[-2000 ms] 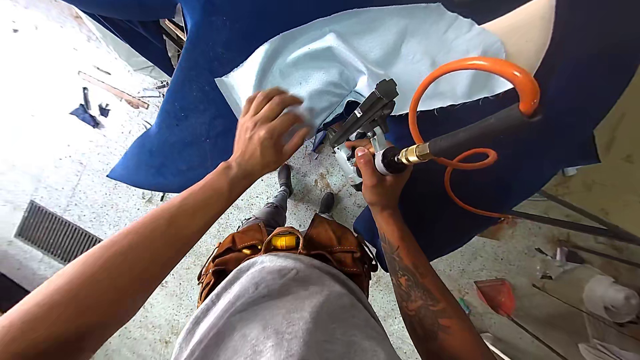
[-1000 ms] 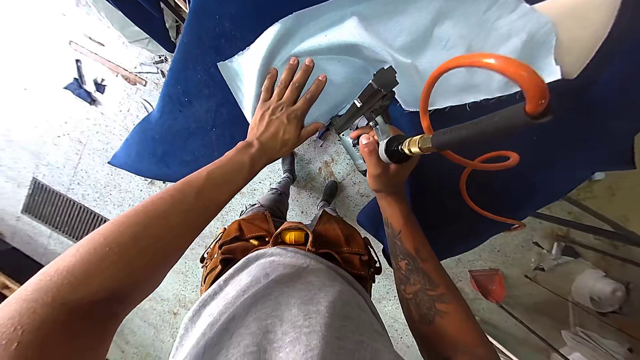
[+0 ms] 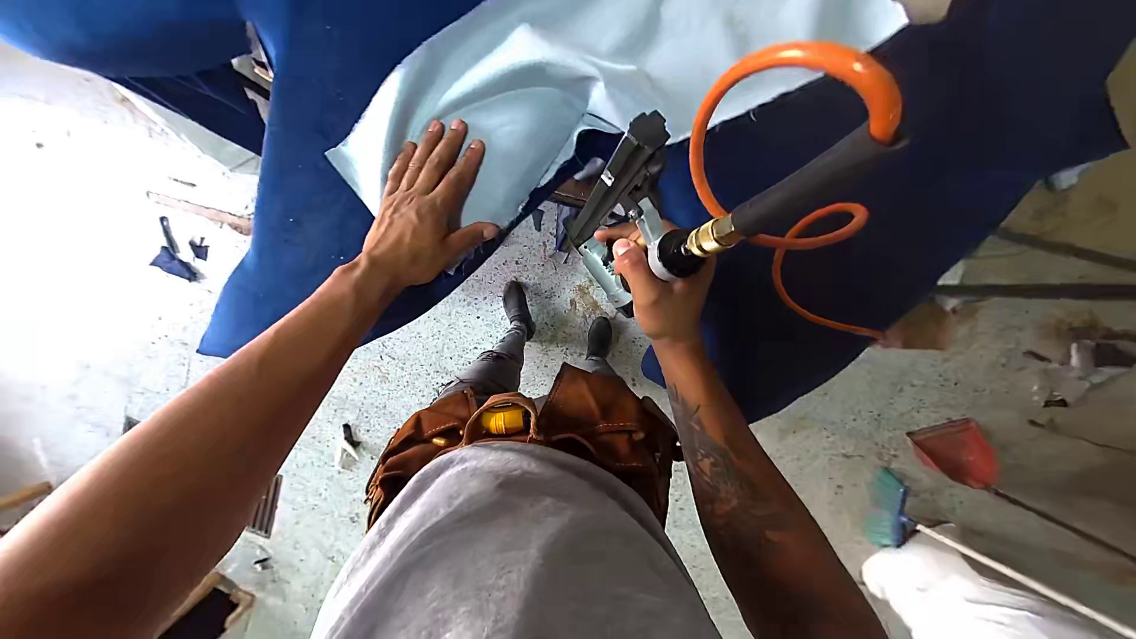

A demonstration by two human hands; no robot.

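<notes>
My left hand (image 3: 422,213) lies flat, fingers a little apart, on light blue fabric (image 3: 524,98) that is spread over dark blue fabric (image 3: 302,169). In my right hand (image 3: 661,284) is a pneumatic staple gun (image 3: 621,177), gripped by its handle, its dark magazine slanting up and away from me. A brass fitting (image 3: 712,236) joins it to a black-sleeved hose, which continues as a coiled orange air hose (image 3: 799,58) over the dark blue fabric. The staple gun is beside the edge of the light fabric; whether its nose touches anything, I cannot tell.
A brown leather tool pouch (image 3: 532,408) with a yellow item hangs at my waist. On the speckled floor (image 3: 426,355) are scraps at the left, a red dustpan (image 3: 958,453), a green-blue broom (image 3: 887,508) and a white bag (image 3: 958,577) at the lower right. Metal bars stick out at the right.
My left hand was raised with curled fingers two seconds ago and is now flat on the light blue fabric. The staple gun has stayed in my right hand.
</notes>
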